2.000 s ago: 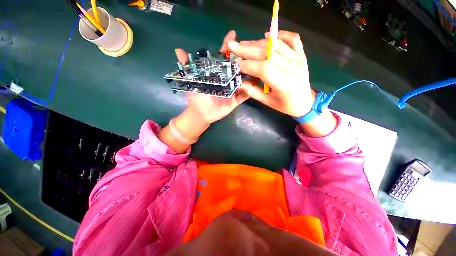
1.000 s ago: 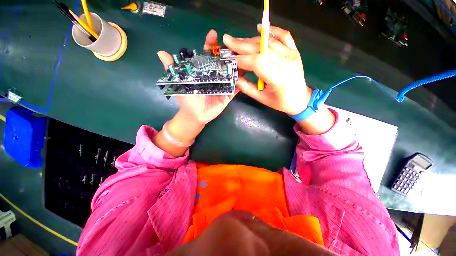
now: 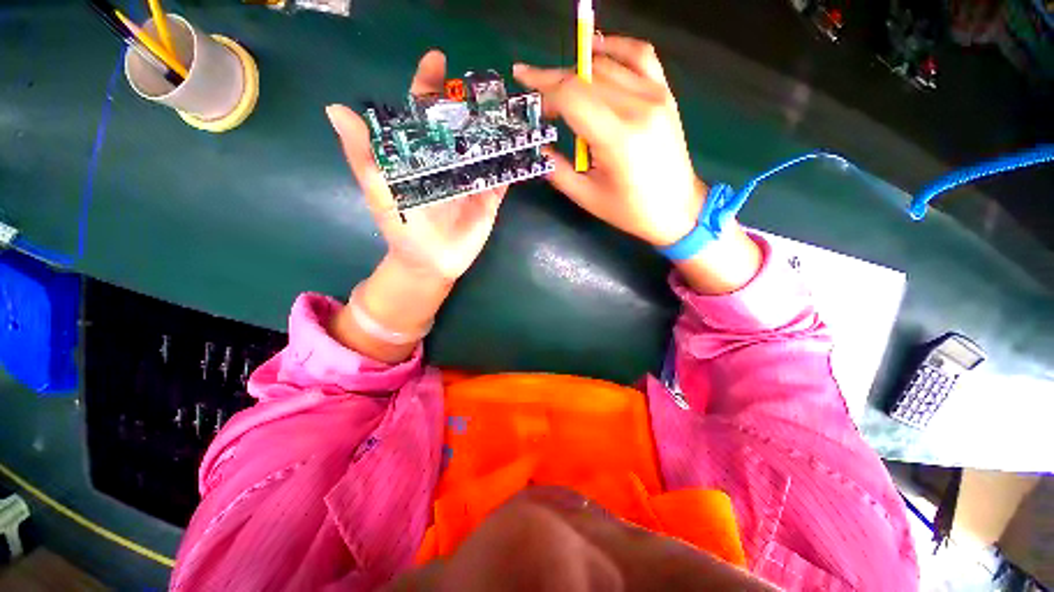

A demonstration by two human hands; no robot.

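Note:
A green populated circuit board (image 3: 457,139) is held above the mat, seen as two parallel layers. An orange-red part and silver blocks stand along its far edge. My left hand (image 3: 433,226) holds it from below, with the thumb at its left end and a finger behind its far side. My right hand (image 3: 624,145) is at the board's right end; whether its fingertips touch the board is unclear. It holds a slim yellow pencil-like tool (image 3: 584,98) upright between its fingers. A blue strap (image 3: 699,227) is around the right wrist.
A pen cup (image 3: 185,81) stands far left on the green mat (image 3: 283,208). A black tray (image 3: 139,382) lies near left, beside a blue stool (image 3: 37,318). White paper (image 3: 850,301) and a calculator (image 3: 936,379) are at right. A blue cord (image 3: 809,157) runs right. More boards (image 3: 913,58) are far right.
The board and both hands have moved left and slightly away from me. The board has turned, bringing its orange-red part and silver blocks to the far edge. The right fingers have drawn back somewhat.

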